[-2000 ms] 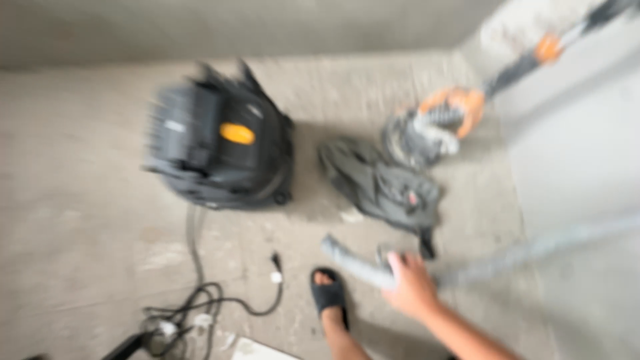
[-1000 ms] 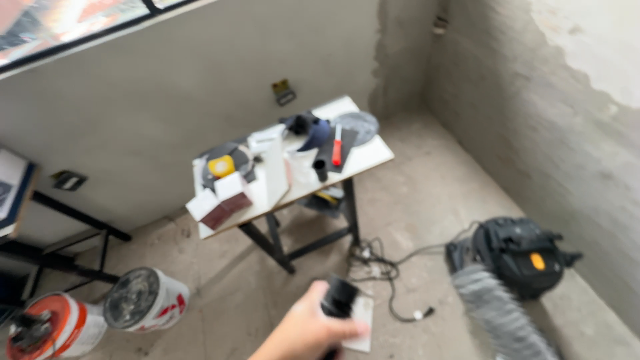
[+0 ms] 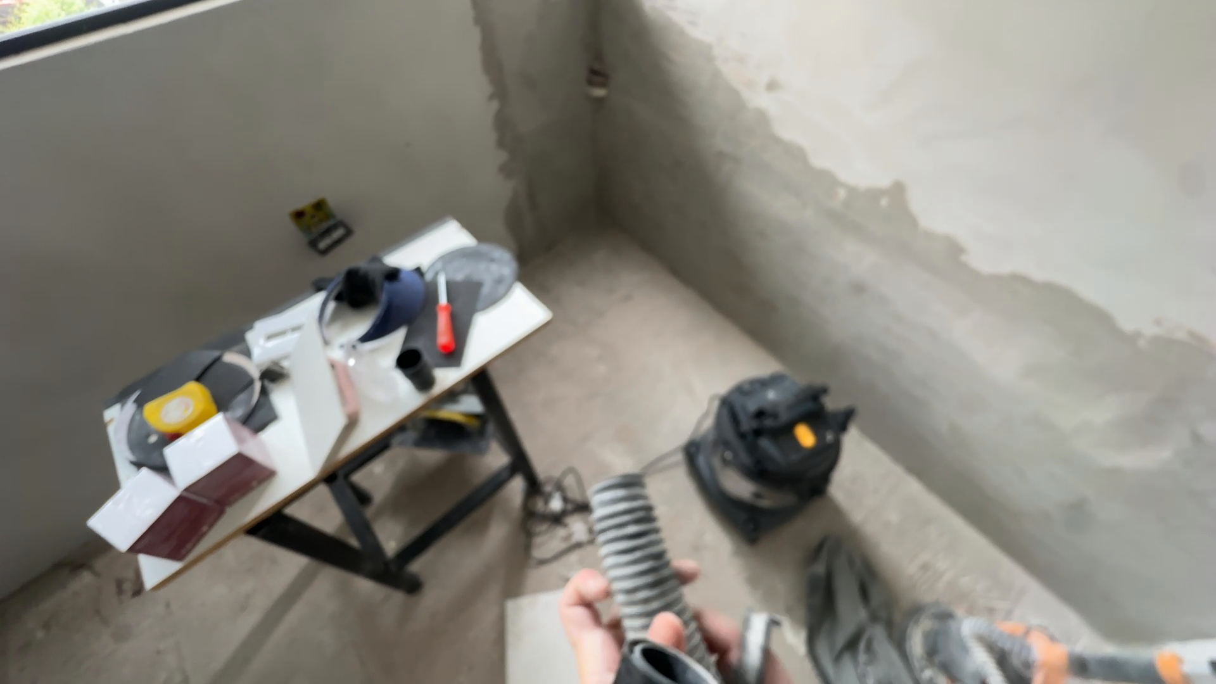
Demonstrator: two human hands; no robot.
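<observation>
At the bottom centre my left hand (image 3: 591,617) holds a black round hose cuff (image 3: 665,665), its open end facing up. Against it stands the ribbed grey vacuum hose (image 3: 635,546), its end pointing up and away. My right hand (image 3: 727,641) is behind and to the right of the hose, fingers curled round it, partly hidden. A light curved ring-like piece (image 3: 757,646) shows beside the right hand. Beyond, on the floor to the right, stands a black shop vacuum (image 3: 779,446) with an orange-yellow switch.
A trestle table (image 3: 518,318) at the left bears boxes, a yellow tape roll or tool, a red-handled screwdriver (image 3: 445,328), a black adapter (image 3: 415,369) and discs. Coiled cable (image 3: 556,513) lies near its leg. A grey bag (image 3: 850,608) and an orange-grey long-handled sander (image 3: 1026,651) lie lower right.
One second ago a hand held a black cuff and the ribbed hose was apart at the right; now both hands are at the hose and cuff. The view has turned.
</observation>
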